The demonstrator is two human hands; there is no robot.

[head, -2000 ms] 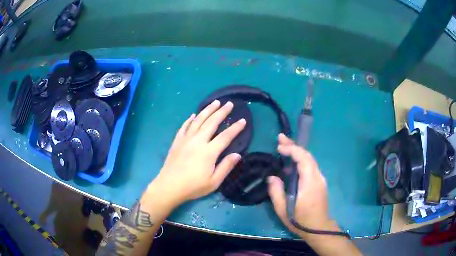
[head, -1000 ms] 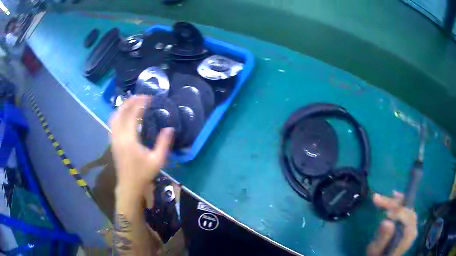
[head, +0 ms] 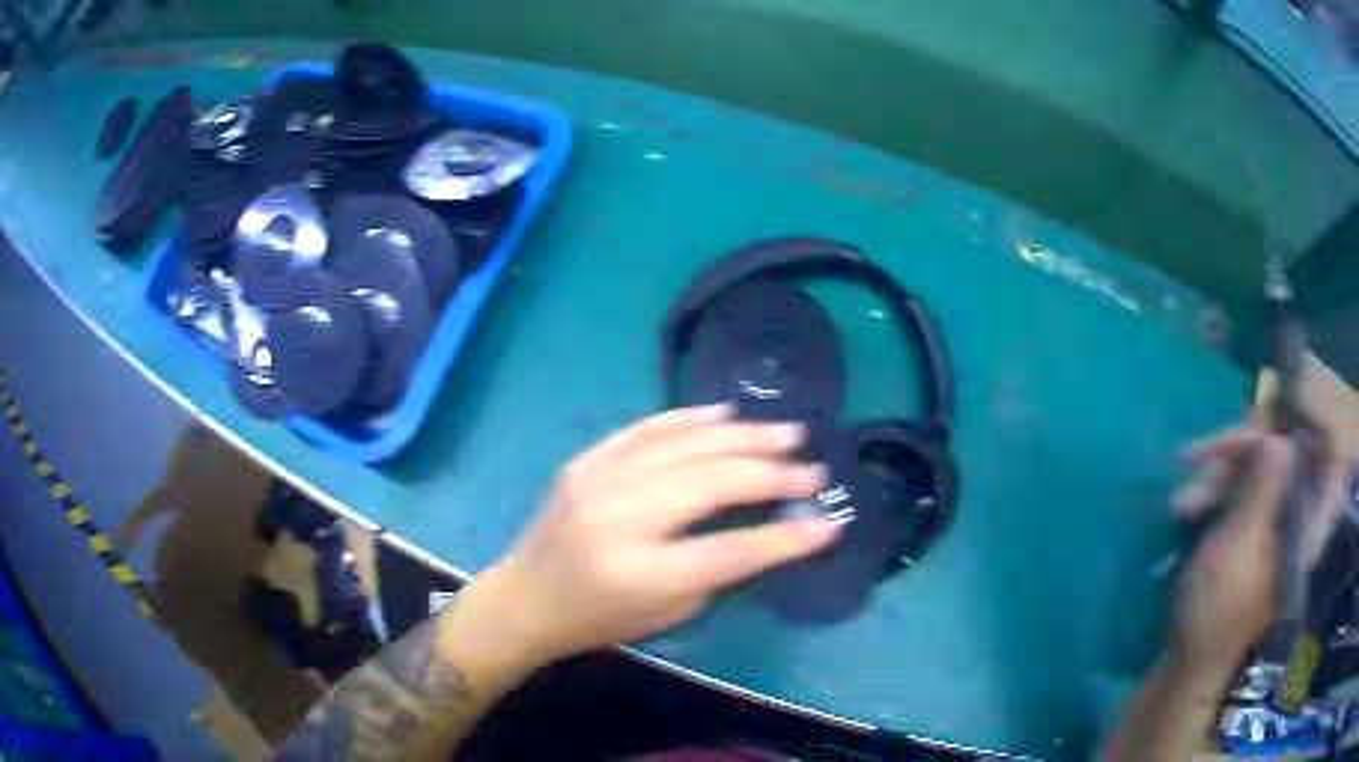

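Note:
The headphones (head: 932, 357) lie flat on the bench, headband arched to the back and right. One speaker plate (head: 768, 357) lies over the left ear cup. My left hand (head: 671, 514) holds a second black plate (head: 835, 558) over the other ear cup (head: 927, 484), which partly shows at its right. The lower edge of this plate is blurred. My right hand (head: 1245, 521) is at the far right, blurred, and holds the soldering iron (head: 1289, 372) upright with its tip to the back, away from the headphones.
A blue tray (head: 507, 276) heaped with black and shiny plates stands at the left, with more plates (head: 149, 171) beyond its left side. An open cardboard box (head: 224, 551) is below the bench edge. Blurred equipment is at the lower right.
My left hand has moved from the tray to the headphones with a plate. My right hand and the iron have moved away from the headphones to the right. The camera view has shifted.

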